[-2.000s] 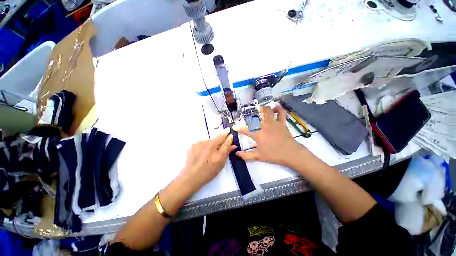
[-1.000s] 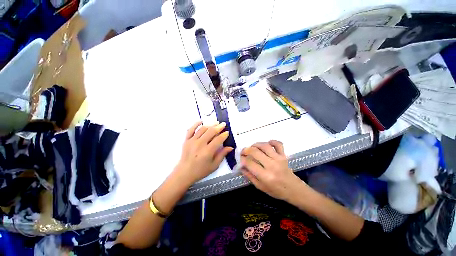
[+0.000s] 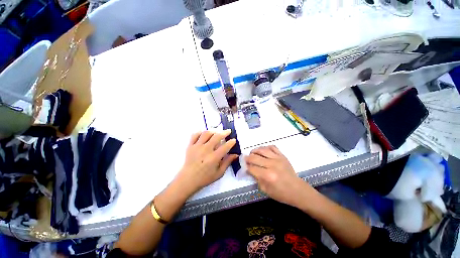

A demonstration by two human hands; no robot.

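A navy strip (image 3: 233, 144) lies on the white table, running from under the presser foot and needle (image 3: 229, 112) toward the table's front edge. My left hand (image 3: 206, 157) rests on the strip's left side with its fingertips on it. My right hand (image 3: 270, 170) is at the strip's near end, fingers bent together; a bit of thin white cloth (image 3: 244, 164) shows at its fingertips. Whether the fingers pinch it is hard to tell. The white sewing machine (image 3: 262, 45) with a blue stripe stands beyond.
Fanned navy and white strips (image 3: 85, 171) lie at left, near brown cardboard (image 3: 63, 75). A grey piece (image 3: 328, 121), small yellow-green tools (image 3: 294, 120) and a red-edged phone (image 3: 399, 121) lie at right. Ragged paper (image 3: 348, 75) leans on the machine.
My right hand has moved from beside the needle to the strip's near end. My left hand has moved slightly left, its fingers more spread. Since one second ago, mainly the camera view has shifted.
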